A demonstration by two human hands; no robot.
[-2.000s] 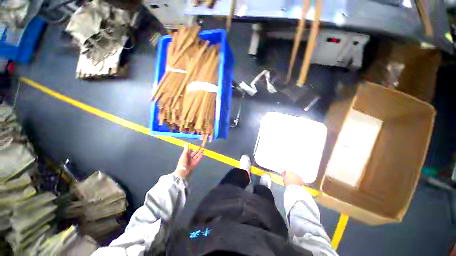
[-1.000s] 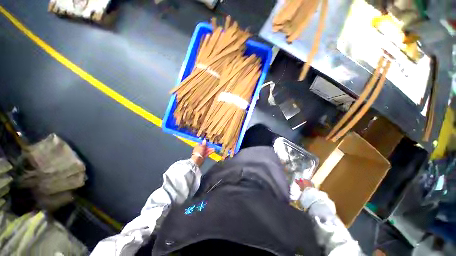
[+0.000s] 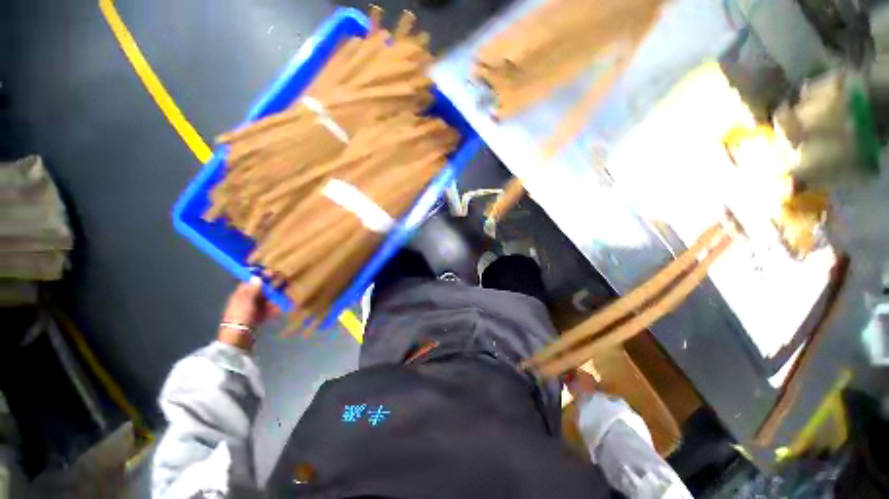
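A blue plastic bin [image 3: 208,230] full of brown straps [image 3: 322,185] stands at the upper left, its corner against the table edge. White bands [image 3: 359,205] wrap the strap bundles. My left hand [image 3: 251,304] is on the bin's near rim; its fingertips are partly hidden at the rim. My right hand [image 3: 582,378] is low at my right side, small and partly hidden behind hanging straps; what it touches cannot be told.
The metal table [image 3: 546,210] holds a strap pile [image 3: 565,49] and a white template [image 3: 716,244] with yellow pieces. Two straps [image 3: 634,302] hang over its edge toward me. A carton [image 3: 638,390] stands below. Fabric stacks [image 3: 34,229] are at far left.
The view has turned and come nearer the table. The bin has moved from the floor by the yellow line up to the table edge, with my left hand still at its rim. The stool has left view.
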